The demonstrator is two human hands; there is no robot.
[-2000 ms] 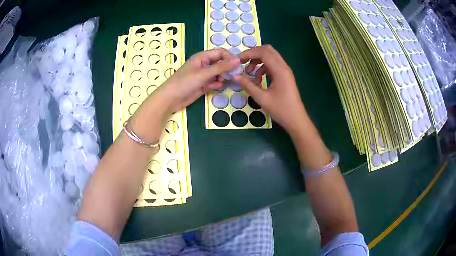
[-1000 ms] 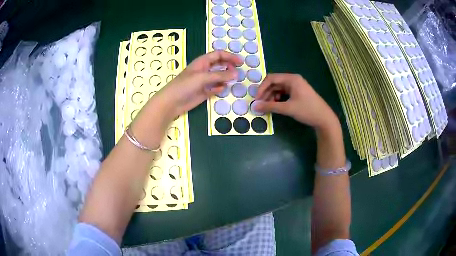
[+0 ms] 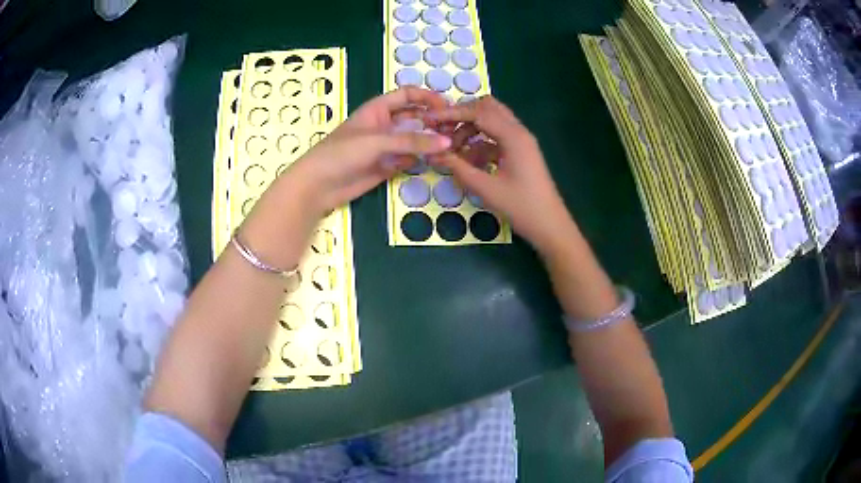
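Observation:
The die-cut adhesive sheet [image 3: 403, 209] lies in front of me, cream with yellow edges. Its bottom row of three circles is dark; the other visible circles hold pale white discs [image 3: 448, 192]. My left hand [image 3: 378, 141] and my right hand [image 3: 496, 156] meet over the middle of the sheet and hide part of it. The fingertips are close together. My left hand seems to hold white discs, largely hidden by its fingers. Whether my right fingers grip a disc cannot be seen clearly.
Overlapping empty die-cut sheets [image 3: 337, 259] lie left of the working sheet, partly under my left forearm. A large clear plastic bag of discs [image 3: 142, 203] is at far left. A tall fanned stack of finished sheets [image 3: 746, 141] stands at right, with another clear bag [image 3: 817, 85] beyond it.
One second ago my right hand was at the right circle of the second row from the bottom. It has moved up and left to my left hand. That circle now shows pale.

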